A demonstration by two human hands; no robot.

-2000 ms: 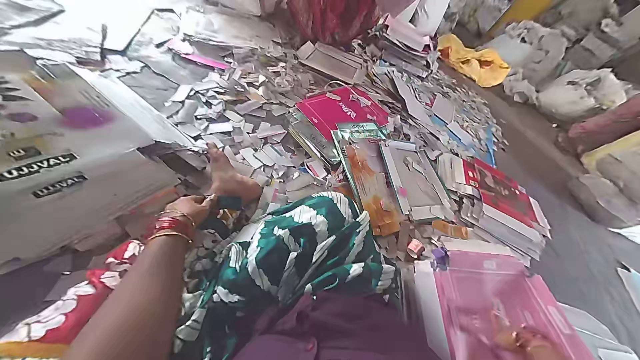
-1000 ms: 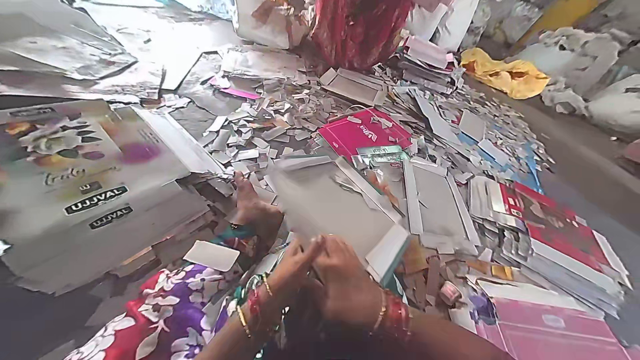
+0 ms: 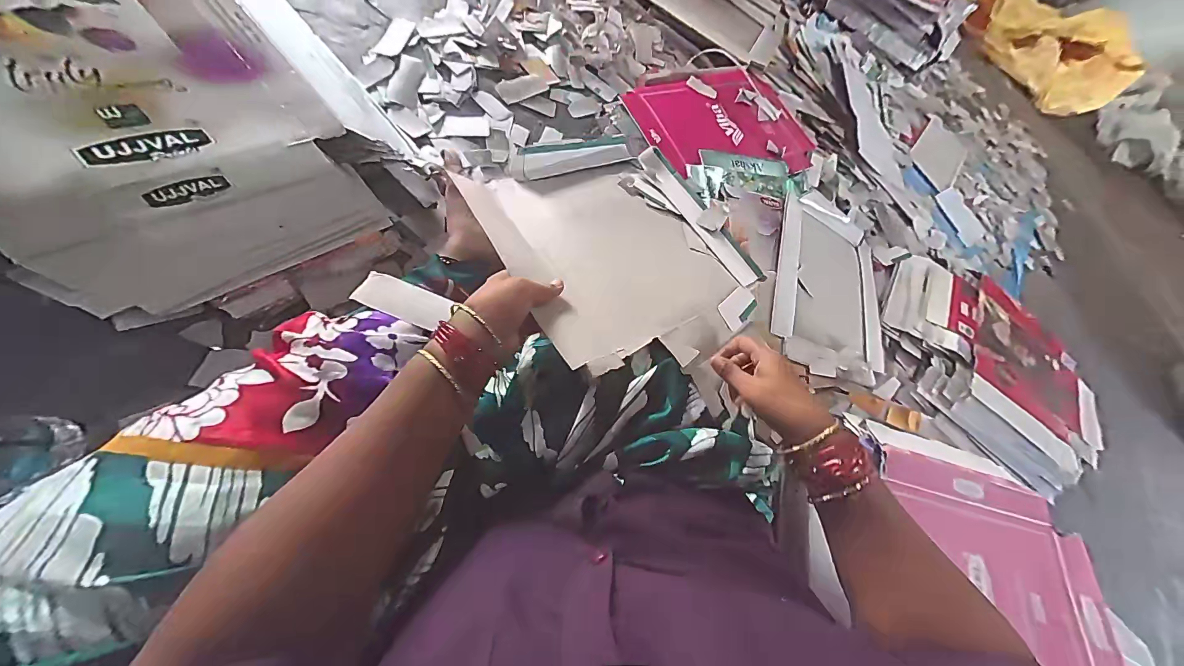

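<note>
A flattened cardboard box sheet (image 3: pixel 620 259), plain grey-white face up with torn edges, lies tilted over my lap and foot. My left hand (image 3: pixel 509 301) grips its left edge, the thumb on top and the fingers hidden beneath. My right hand (image 3: pixel 763 379) is just off the sheet's lower right corner, thumb and fingertips drawn together; whether a scrap is pinched there cannot be told. A loose white strip (image 3: pixel 402 301) lies by my left wrist. Beyond the sheet lies a magenta printed box panel (image 3: pixel 717 120), and right of it a grey tray-like box piece (image 3: pixel 832 287).
A stack of large printed cardboard sheets (image 3: pixel 185 222) stands at the left. Torn scraps (image 3: pixel 555 65) cover the floor ahead. At the right are a pile of red printed box pieces (image 3: pixel 1017 361) and pink panels (image 3: pixel 980 527). A yellow sack (image 3: pixel 1064 55) lies at the far right.
Both hands were together at the sheet's near edge a second ago; now they are apart, the left at its left edge, the right off its right corner. Earlier, my right hand was over the pink panels.
</note>
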